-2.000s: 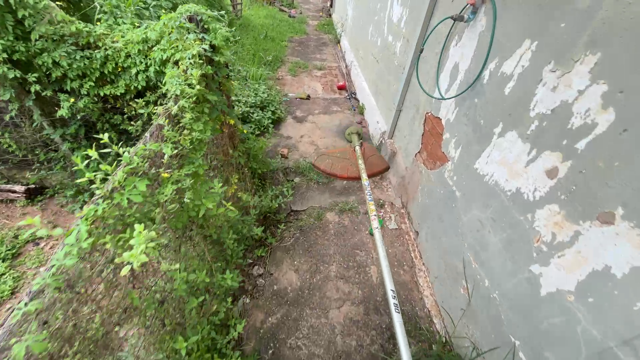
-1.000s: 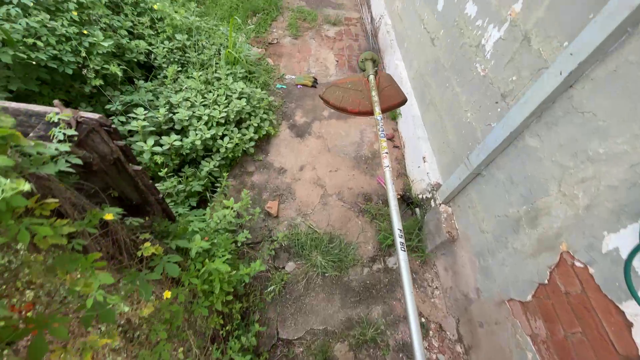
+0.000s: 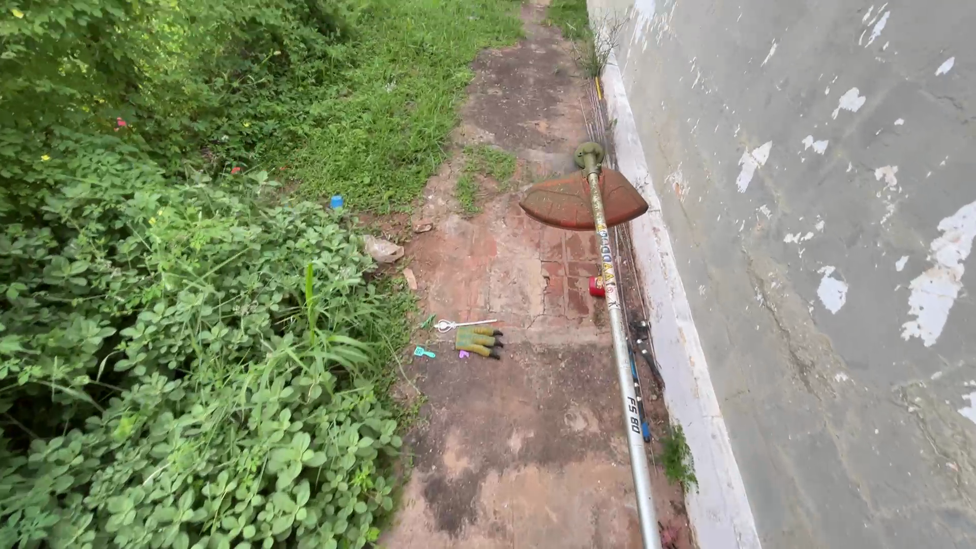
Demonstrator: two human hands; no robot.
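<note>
Neither my left hand nor my right hand is in the frame, so what they hold cannot be seen. A string trimmer's silver metal shaft (image 3: pixel 630 404) runs up from the bottom edge, right of centre, over the path. Near its far end sits an orange-brown, dirt-covered guard (image 3: pixel 564 200), with the green trimmer head (image 3: pixel 589 155) just beyond. The trimmer's handle and engine lie outside the view. On the path, left of the shaft, lies a yellow-green object with dark tips (image 3: pixel 476 341), which looks like a work glove. A red object (image 3: pixel 596 286) is partly behind the shaft.
The worn path (image 3: pixel 526 412) runs between leafy plants (image 3: pixel 229 427) and a grey wall with peeling paint (image 3: pixel 823 343). Rods (image 3: pixel 598 114) lie along the wall's foot. A teal plastic piece (image 3: pixel 425 352), a stone (image 3: pixel 383 249) and a blue cup-like object (image 3: pixel 336 202) lie at left.
The view has moved forward along the path, and the trimmer has come along with it. The wooden boards at left and the exposed brick patch at right have gone out of view.
</note>
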